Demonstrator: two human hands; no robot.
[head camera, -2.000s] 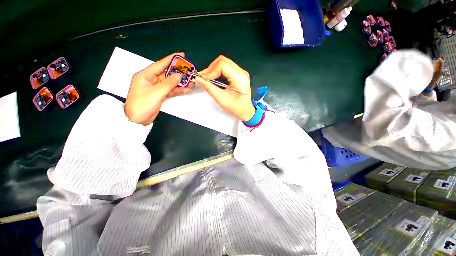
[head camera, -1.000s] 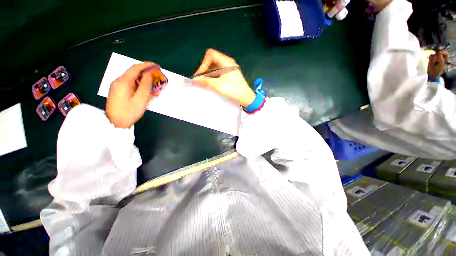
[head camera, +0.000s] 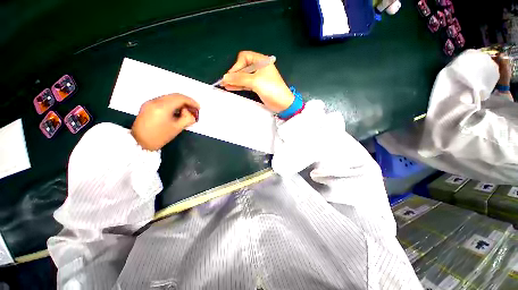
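My left hand (head camera: 162, 120) is over the white paper strip (head camera: 145, 82), its fingers curled on a small watch housing (head camera: 195, 112). Only a dark, reddish edge of the housing shows at the fingertips; the rest is hidden. My right hand (head camera: 255, 79), with a blue wrist band, holds slim tweezers (head camera: 261, 63) like a pen. The tip points down-left to the strip's upper edge, apart from the housing. Several pink-rimmed housings (head camera: 78, 119) lie in a group at the left.
The strip lies on a dark green bench (head camera: 341, 96). A blue bin (head camera: 355, 20) with white paper is at the top. More housings (head camera: 448, 28) lie at the upper right, near another person's white sleeve (head camera: 463, 102). A second white sheet (head camera: 12, 148) is at the left edge.
The tweezers have come away from the housing. My left hand has moved down and left from its first position, and the housing has turned so its inside no longer shows.
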